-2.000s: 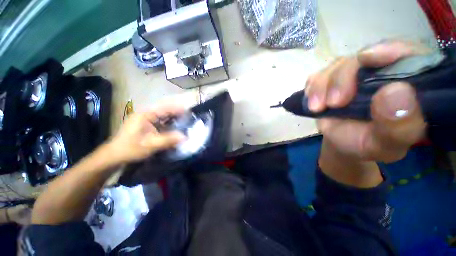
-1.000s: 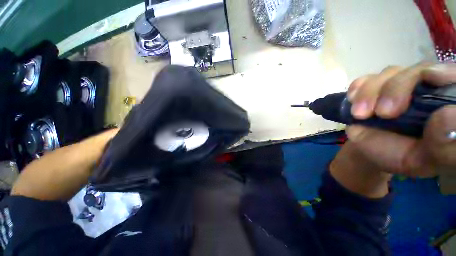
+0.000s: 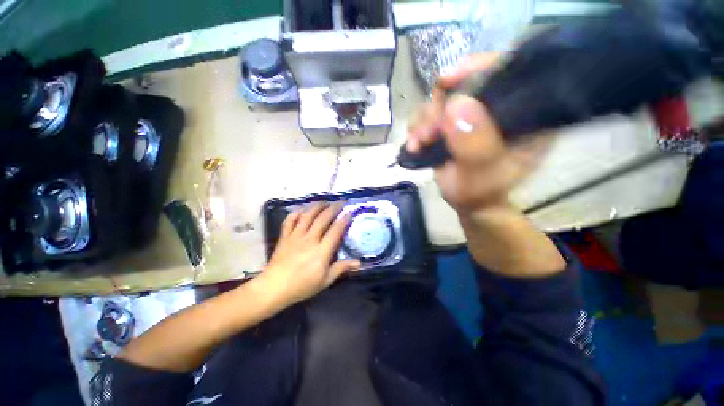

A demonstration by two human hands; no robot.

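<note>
A black speaker cabinet shell [image 3: 413, 230] lies flat at the bench's front edge, its open side up. A speaker driver [image 3: 370, 233] sits in its right part, magnet up. My left hand [image 3: 306, 250] rests spread on the shell, with fingertips at the driver's left edge. My right hand [image 3: 476, 151] grips the black electric screwdriver [image 3: 548, 79] above and right of the shell, its bit pointing left toward the area in front of the feeder. The hand and tool are partly blurred. I cannot tell whether a screw is on the bit.
The screw feeder [image 3: 346, 107] stands behind the shell, with a loose driver [image 3: 266, 71] at its left. A bag of screws [image 3: 441, 51] is behind my right hand. Stacked shells [image 3: 87, 158] stand at left, near a dark green strip [image 3: 184, 230]. A packing tray [image 3: 71, 337] is below the bench.
The shell, raised and tilted before, now lies flat with the driver's magnet up. My left hand is now on top of it. My right hand and screwdriver have moved left toward the feeder.
</note>
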